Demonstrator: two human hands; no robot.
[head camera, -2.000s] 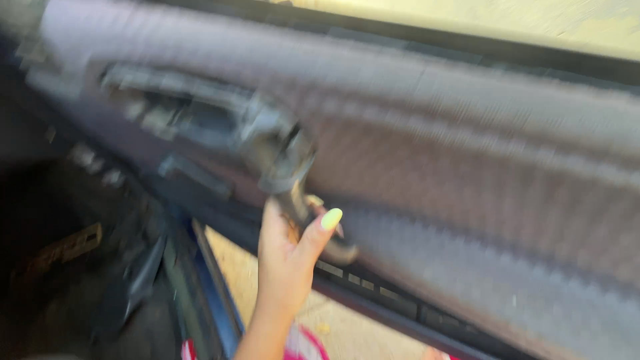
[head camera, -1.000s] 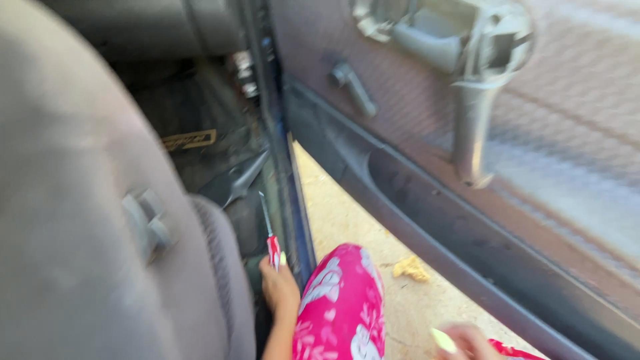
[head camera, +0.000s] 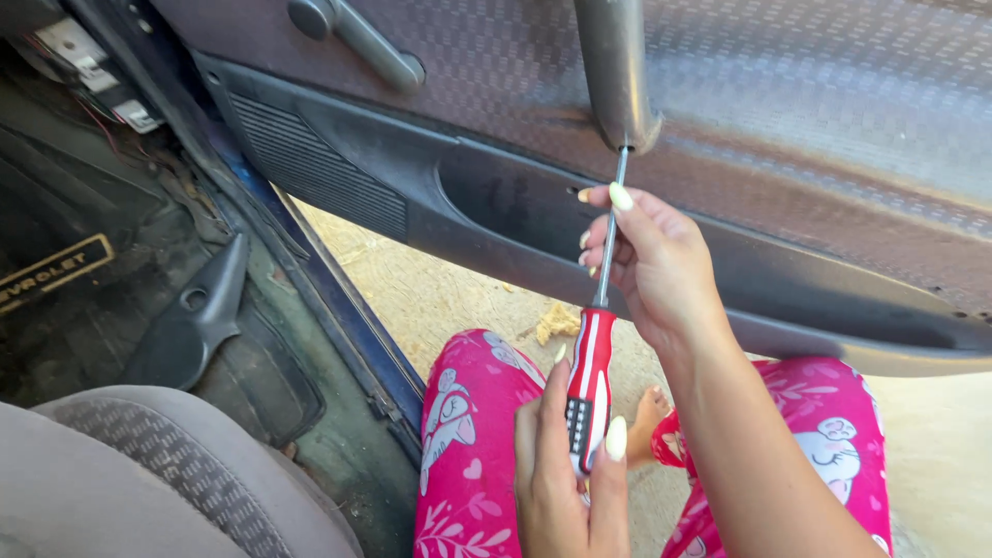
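A screwdriver with a red and white handle (head camera: 591, 380) points up at the door panel. Its tip is at a hole in the lower end of the grey door pull handle (head camera: 618, 74). My left hand (head camera: 562, 473) holds the lower part of the screwdriver's handle between thumb and fingers. Around the metal shaft, my right hand (head camera: 655, 256) has its thumb and fingertips closed, just below the pull handle. Whether the tip sits in a screw head cannot be seen.
The window crank (head camera: 380, 50) is at the upper left of the door panel, above the door pocket (head camera: 527, 209). A loose black plastic trim piece (head camera: 194, 318) lies on the car floor beside the seat (head camera: 178, 465). My knees in pink trousers are below the door.
The screwdriver, held low by the car floor a second ago, is now up at the pull handle. My right hand has come to its shaft. The view has shifted.
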